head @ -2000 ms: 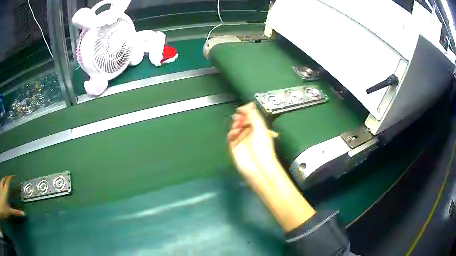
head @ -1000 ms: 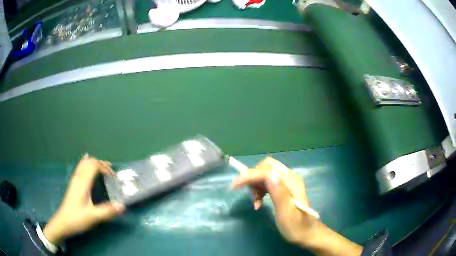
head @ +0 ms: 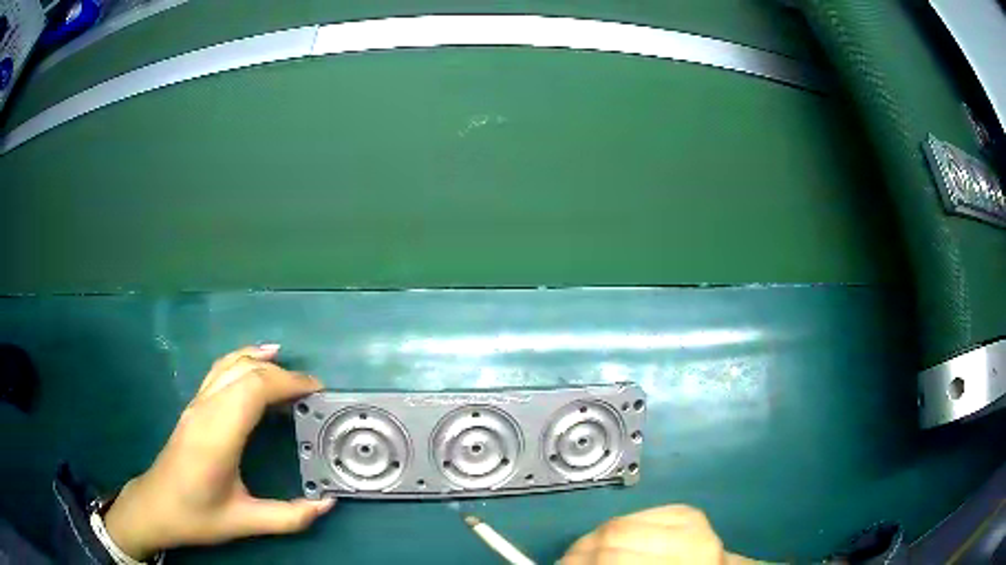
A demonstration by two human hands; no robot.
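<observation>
A grey three-ring plate [head: 475, 445] lies on the shiny blue-green mat, its three round recesses facing up. My left hand [head: 226, 458] grips the plate's left end, thumb at the near corner and fingers at the far corner. My right hand [head: 645, 537], cut off by the bottom edge, holds a white-handled fine brush [head: 502, 543]. The brush's small dark tip lies just below the plate's near edge, near the middle ring, with a small gap between them.
The green conveyor belt [head: 463, 188] runs beyond the mat, with a pale metal rail [head: 441, 30] along its far side. At right, another plate [head: 971, 182] sits on the side conveyor, whose silver end bracket [head: 965, 386] shows. A dark object [head: 15, 376] is at the left edge.
The plate was tilted and blurred in my left hand; it now lies level and nearer me. My right hand with the brush has moved down to its near side. The view has tipped further down.
</observation>
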